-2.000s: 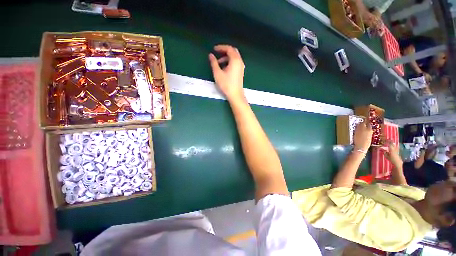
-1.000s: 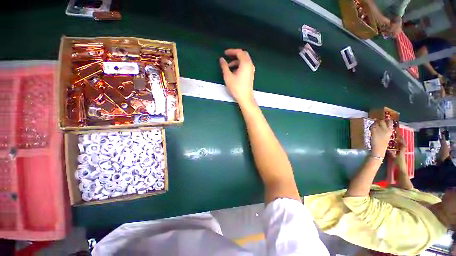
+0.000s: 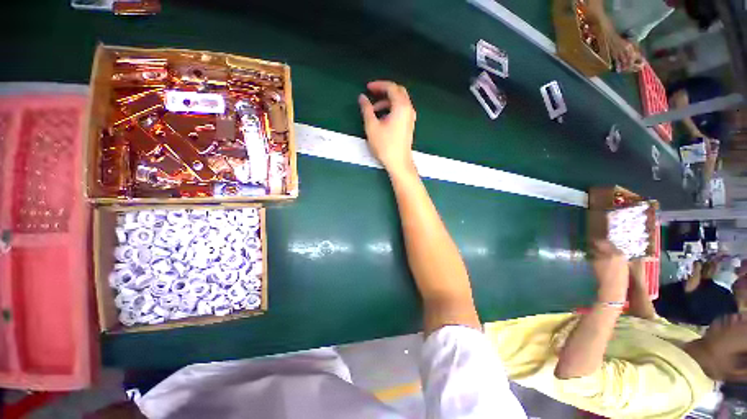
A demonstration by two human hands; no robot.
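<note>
My right hand point(image 3: 388, 119) hangs over the dark green belt point(image 3: 328, 57), past the whitish strip point(image 3: 500, 182). Its fingers are curled, with a gap to the thumb, and nothing shows in it. My left hand is not in view. To the left stands a cardboard box of copper-coloured parts point(image 3: 182, 147), with a pale holed strip point(image 3: 195, 101) and other silvery pieces on top. Touching its near side is a cardboard box of white ring parts point(image 3: 184, 270).
A pink-red compartment tray point(image 3: 43, 245) is at far left. Pale housings point(image 3: 488, 96) lie on the belt at right, with another point(image 3: 92, 4) at the top left edge. A person in yellow point(image 3: 590, 352) sits at right, hands by a white-filled box point(image 3: 629, 229). Other workers are beyond.
The view has shifted slightly. The housings on the belt have moved a little left. The neighbour's white-filled box now sits differently, in front of the copper one. My right hand keeps its curled pose.
</note>
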